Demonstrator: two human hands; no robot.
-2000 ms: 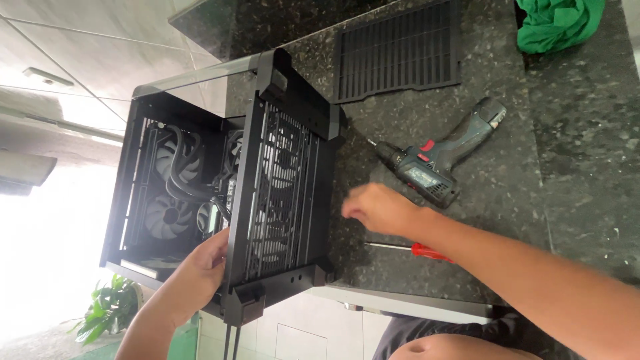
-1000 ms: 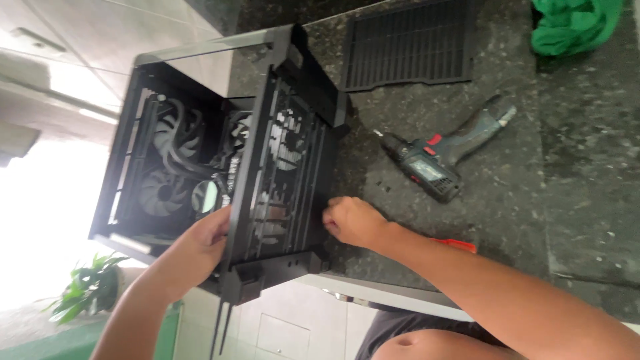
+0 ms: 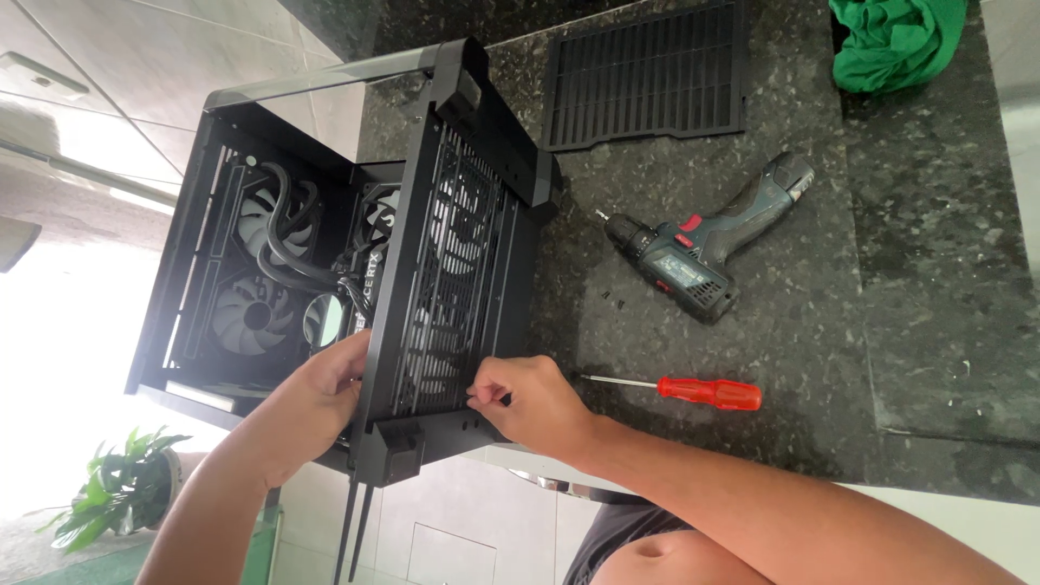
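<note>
A black computer case (image 3: pixel 422 244) stands on the dark stone counter, its open side showing fans, cooling tubes and a graphics card. My left hand (image 3: pixel 321 398) reaches in past the case's near edge; its fingertips are hidden behind the frame. My right hand (image 3: pixel 528 398) is at the lower part of the slotted panel (image 3: pixel 451 301), thumb and forefinger pinched together; whether something small is between them I cannot tell. Right of that hand lies a screwdriver with a red handle (image 3: pixel 711 393). A cordless drill (image 3: pixel 691 252) rests above it, with small dark screws (image 3: pixel 613 299) nearby.
A black slotted cover (image 3: pixel 646 77) lies at the back of the counter. A bunched green cloth (image 3: pixel 894 41) is at the upper right. A potted plant (image 3: pixel 122 487) stands at the lower left. Two dark straps or cables (image 3: pixel 353 528) hang below the case.
My right hand has moved left from the counter by the drill to the slotted panel of the case. My left hand stays at the case's edge.
</note>
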